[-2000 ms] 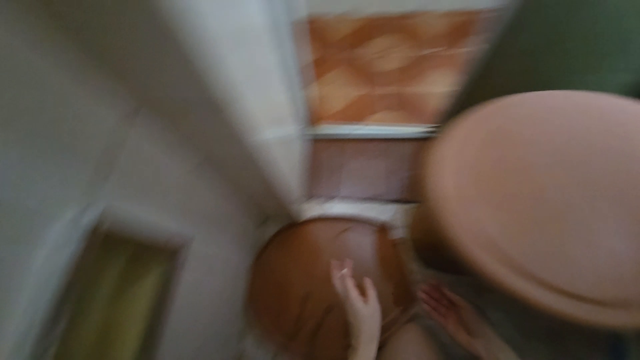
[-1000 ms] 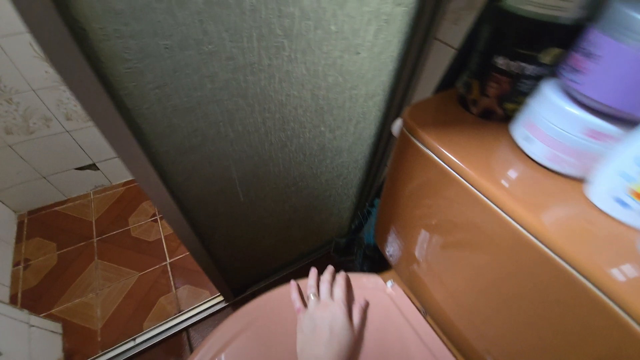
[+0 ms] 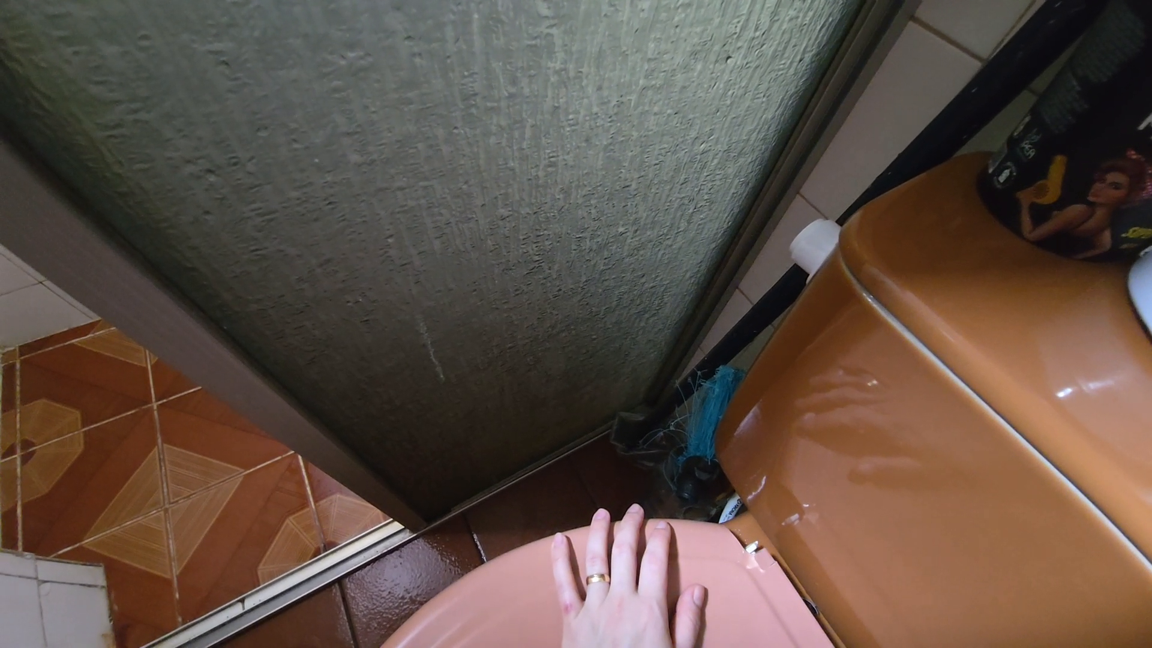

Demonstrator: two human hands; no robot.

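Note:
My left hand [image 3: 621, 594] lies palm down, fingers spread, on the pink toilet lid [image 3: 486, 598] at the bottom centre. A gold ring is on one finger. The lid is down; its lower part is outside the frame. Right behind it stands the glossy orange-brown toilet cistern [image 3: 864, 432], and the hand touches only the lid. My right hand is out of the frame.
A textured shower panel [image 3: 468, 207] in a metal frame stands beyond the toilet. Blue bristles [image 3: 711, 414] and a dark pipe [image 3: 936, 135] are beside the cistern. A black container [image 3: 1071, 171] stands on top. Patterned floor tiles [image 3: 162, 504] lie left.
Two seconds ago both hands showed in the blurred view; the right one has since left it. My left hand rests on the lid as it did one second ago. The view has swung strongly.

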